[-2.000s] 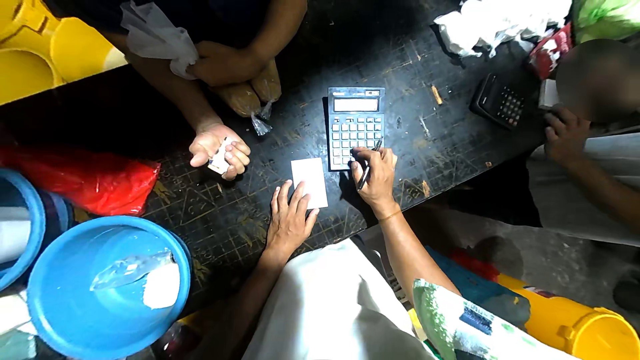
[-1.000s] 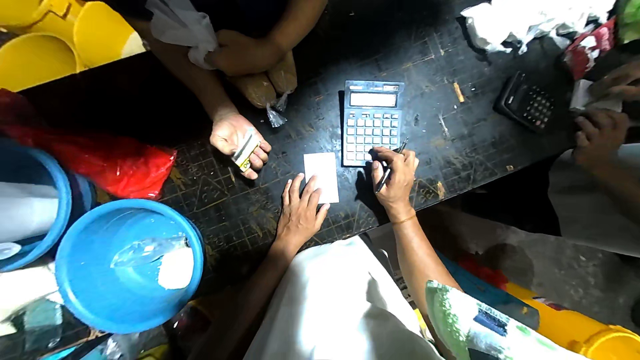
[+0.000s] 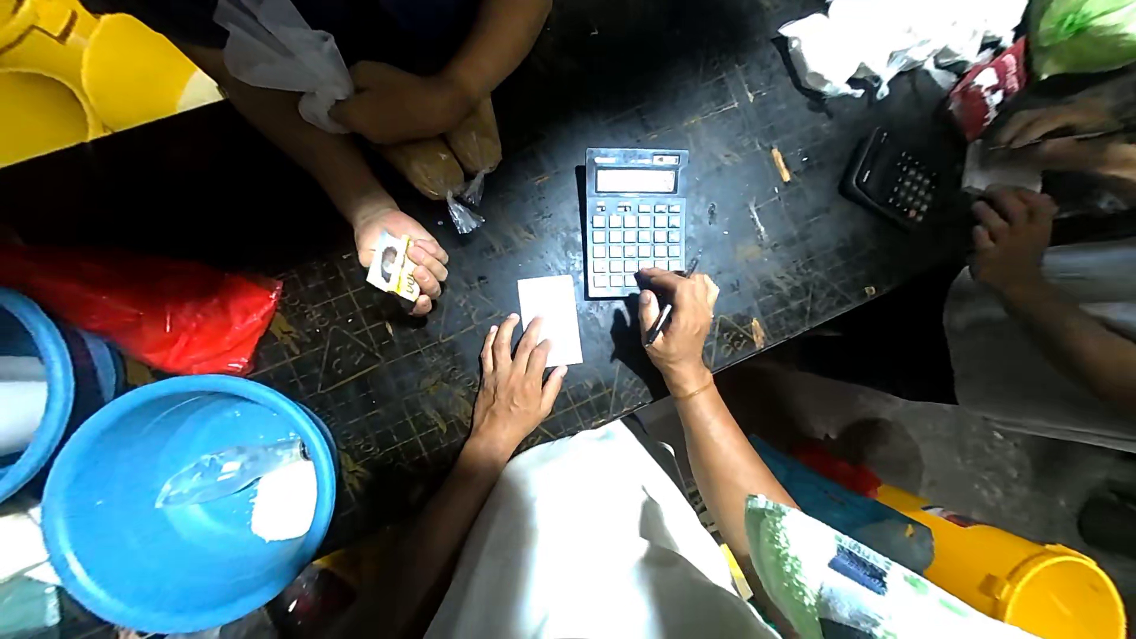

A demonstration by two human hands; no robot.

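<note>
My left hand [image 3: 515,386] lies flat with fingers apart, its fingertips on the lower left part of a small white paper [image 3: 552,306] on the dark tabletop. In my right hand [image 3: 679,324] is a dark pen [image 3: 659,325], held slanting, while a fingertip rests at the bottom row of keys of a desktop calculator [image 3: 635,222]. The calculator lies just up and right of the paper. Left of the paper, another person's hand [image 3: 401,257] holds a folded banknote [image 3: 390,266].
A blue plastic tub [image 3: 191,382] holds a clear plastic bag and something white. Red plastic [image 3: 195,311] lies above it. Filled bags [image 3: 435,167] rest beneath the other person's forearm. At right are a black calculator [image 3: 892,182], white plastic bags [image 3: 896,35] and a co-worker's hands [image 3: 1012,231].
The other person's open palm has turned and its fingers have closed more around the note. My left hand stays on the paper, my right at the calculator. The co-worker's hands have moved together over a paper.
</note>
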